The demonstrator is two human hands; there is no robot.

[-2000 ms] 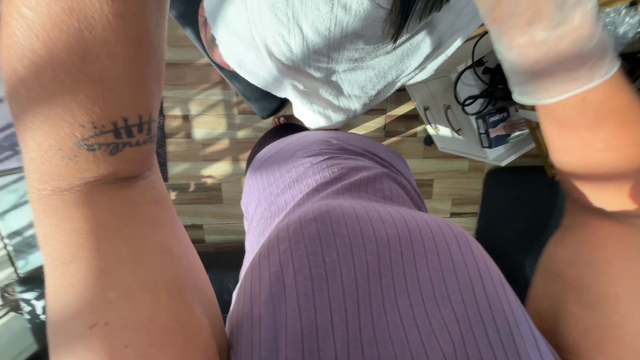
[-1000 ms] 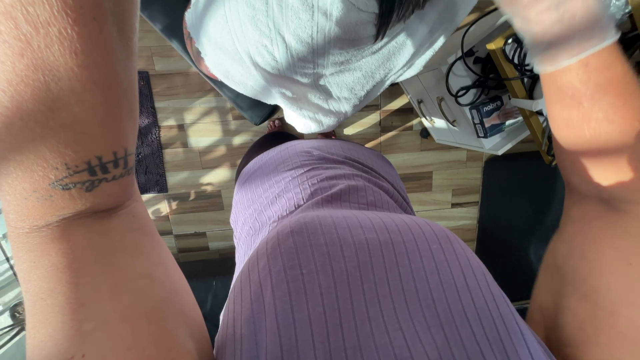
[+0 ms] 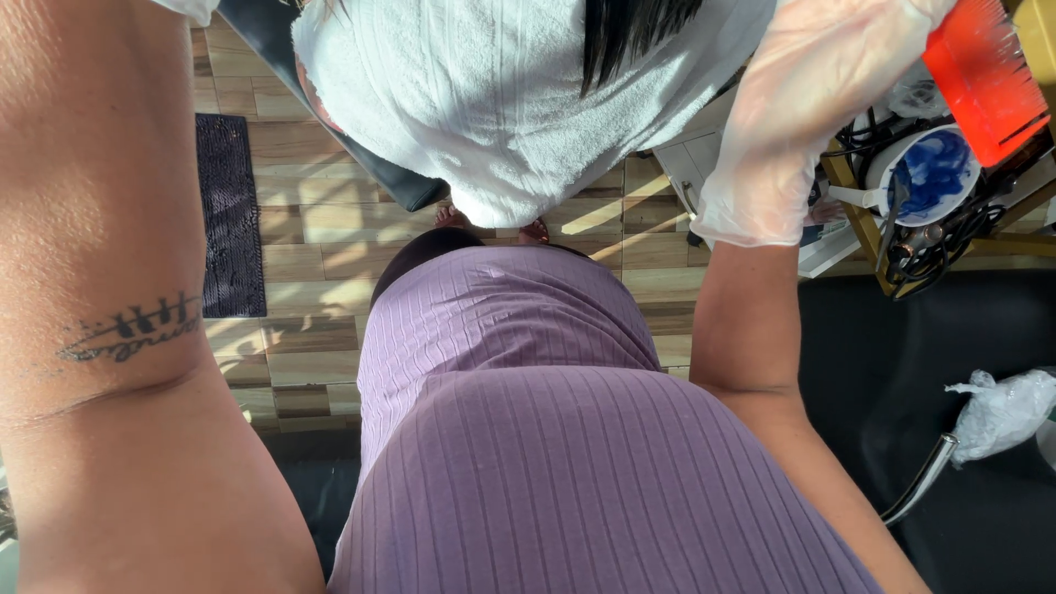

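My right hand [image 3: 841, 74], in a translucent glove, is at the upper right, its fingers partly cut off by the top edge. It holds an orange-red tint brush with a comb edge [image 3: 986, 82], bristles and teeth toward the right. Beneath the brush sits a white bowl [image 3: 881, 177] with blue paste [image 3: 932, 177] and a handle at its left. Of my left hand only the glove's cuff [image 3: 194, 7] shows at the top left; the fingers are out of view. Between my arms, a person is draped in a white towel [image 3: 487, 107], with dark wet-looking hair [image 3: 631, 37] hanging over it.
A gold-framed trolley [image 3: 866, 223] with black cables [image 3: 949, 256] stands at the right, beside a white drawer cabinet [image 3: 681, 165]. Below are a black padded seat [image 3: 924, 330] and a plastic bag [image 3: 1002, 412]. A dark mat [image 3: 231, 214] lies on the wood-look floor at left.
My right hand has come further into view, and the orange-red brush in it now shows. The bowl of blue paste has also come into view. The view has shifted somewhat.
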